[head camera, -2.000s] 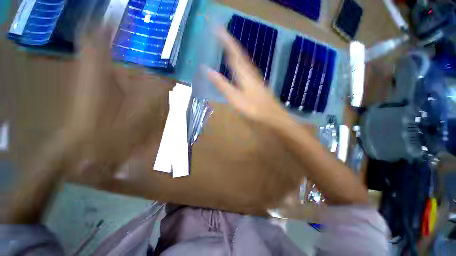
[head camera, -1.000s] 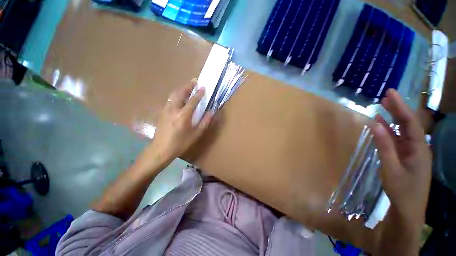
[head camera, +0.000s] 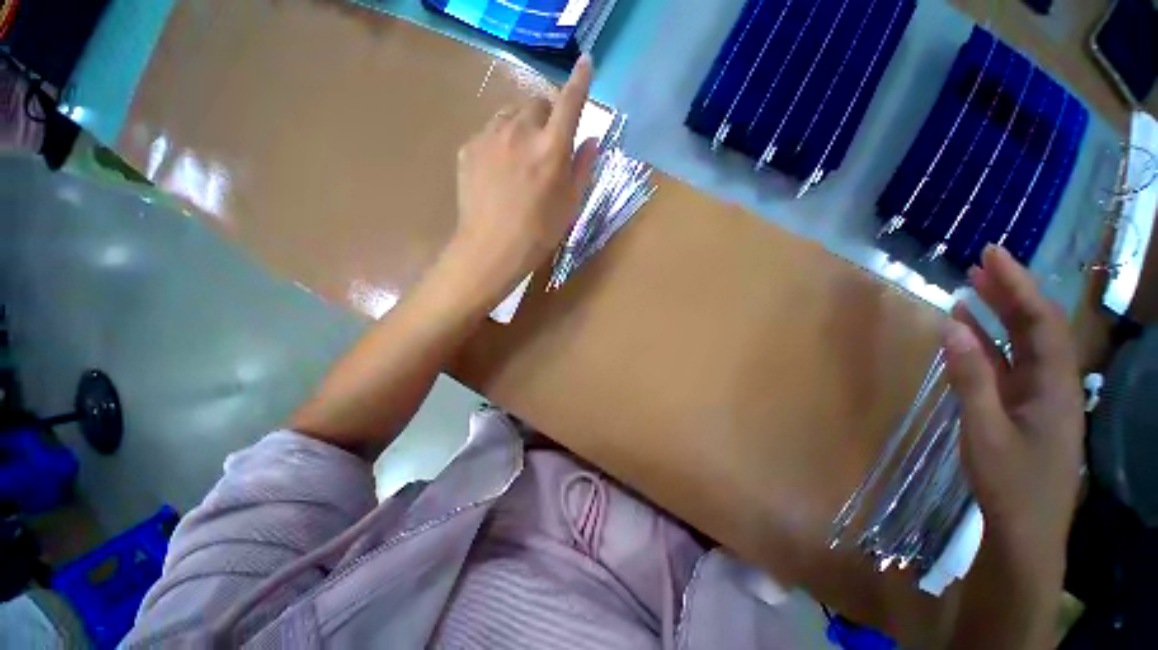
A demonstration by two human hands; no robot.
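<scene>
My left hand (head camera: 518, 178) lies over the stacked white strips (head camera: 592, 125), its index finger pointing toward the rear; it hides most of them. Whether it grips a strip cannot be told. A silvery ribbon bundle (head camera: 602, 218) fans out just right of the hand. My right hand (head camera: 1020, 394) is at the right, bare, with fingers apart and nothing visible in it, over the edge of a larger ribbon bundle (head camera: 908, 476). A white bar (head camera: 952, 555) shows partly beneath that hand.
The brown board (head camera: 711, 356) spans the front. Two dark navy cell stacks (head camera: 806, 83) (head camera: 988, 146) stand on the grey sheet behind it. A bright blue panel stack (head camera: 514, 18) is at the rear. A white bar (head camera: 1134, 210) and a dark phone-like rectangle (head camera: 1130, 48) are at the right.
Since one second ago, my left hand has moved rearward along the white strips and its index finger has extended. My right hand has stayed near the right bundle. Earlier both hands were blurred and raised.
</scene>
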